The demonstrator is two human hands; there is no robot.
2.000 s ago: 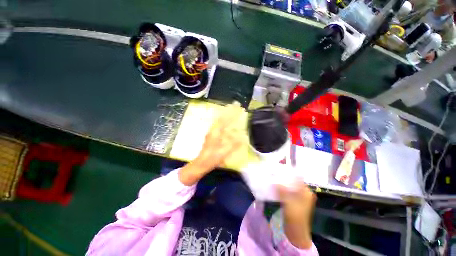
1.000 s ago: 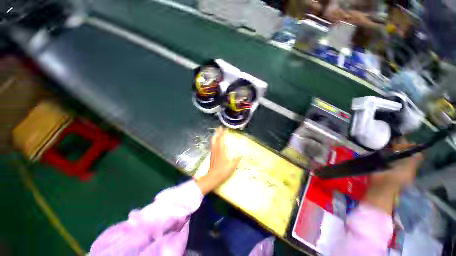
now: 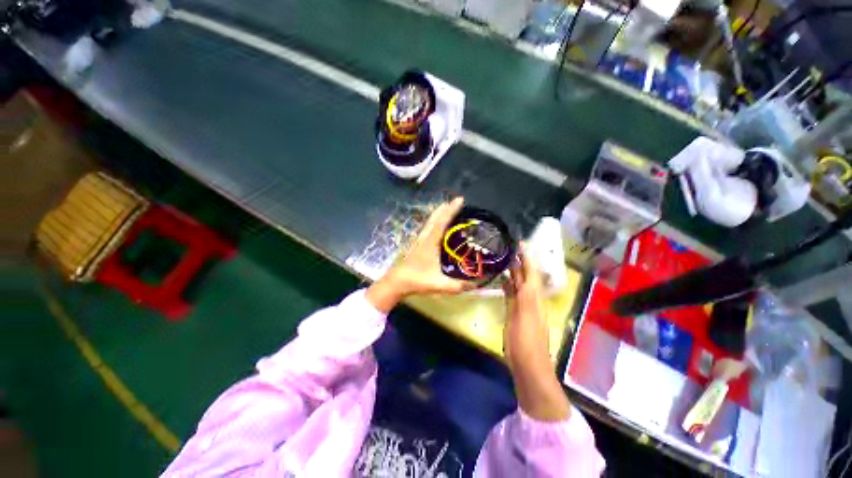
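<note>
An open camera unit point(image 3: 477, 247), a black cup with yellow and red wires on a white base, is held between my two hands above the yellow work pad point(image 3: 467, 320). My left hand point(image 3: 425, 257) grips its left side. My right hand point(image 3: 525, 303) is at its right side, by the white part; its fingertips are partly hidden. A second open camera unit point(image 3: 407, 117) stands on the dark-green bench behind.
A screw feeder point(image 3: 617, 191) stands behind the pad. The black electric screwdriver point(image 3: 687, 286) hangs over the red mat point(image 3: 645, 263). A white-and-black camera unit point(image 3: 724, 191) is at back right. A tangled clear pile point(image 3: 388, 233) lies left of the pad.
One of the two open units has come from the bench onto the pad area, into my hands. My right hand has left the far right, where a finished-looking white unit now stands.
</note>
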